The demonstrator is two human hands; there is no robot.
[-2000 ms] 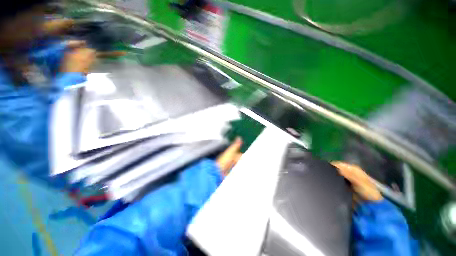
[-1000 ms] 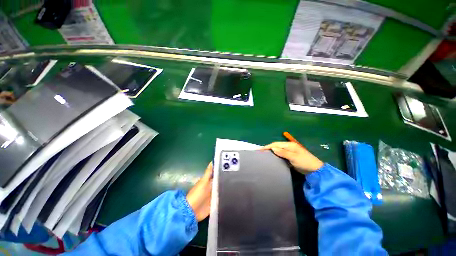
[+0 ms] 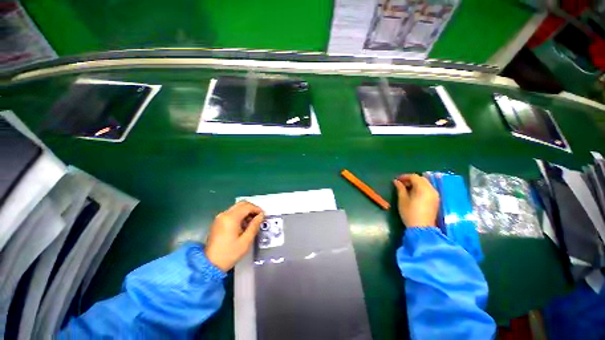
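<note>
A dark grey tablet (image 3: pixel 308 285) lies on a white foam sheet (image 3: pixel 292 200) in front of me, its camera bump (image 3: pixel 270 232) at the top left corner. A crease in clear film crosses it below the camera. My left hand (image 3: pixel 232 236) has thumb and fingers pinched together at that corner, beside the camera; any film between them cannot be made out. My right hand (image 3: pixel 419 200) is off the tablet, its fingers curled at the left edge of the blue film stack (image 3: pixel 458 209). Whether it grips a piece is unclear.
An orange strip (image 3: pixel 365 189) lies between tablet and right hand. A crinkled clear bag (image 3: pixel 505 204) is right of the blue stack. Fanned tablet stacks stand at left (image 3: pixel 63 232) and right (image 3: pixel 564 216). Several tablets, one here (image 3: pixel 259 103), lie along the back.
My left hand has moved from the tablet's left side to the camera corner. My right hand has left the top edge for the blue stack. The film crease now shows just below the camera.
</note>
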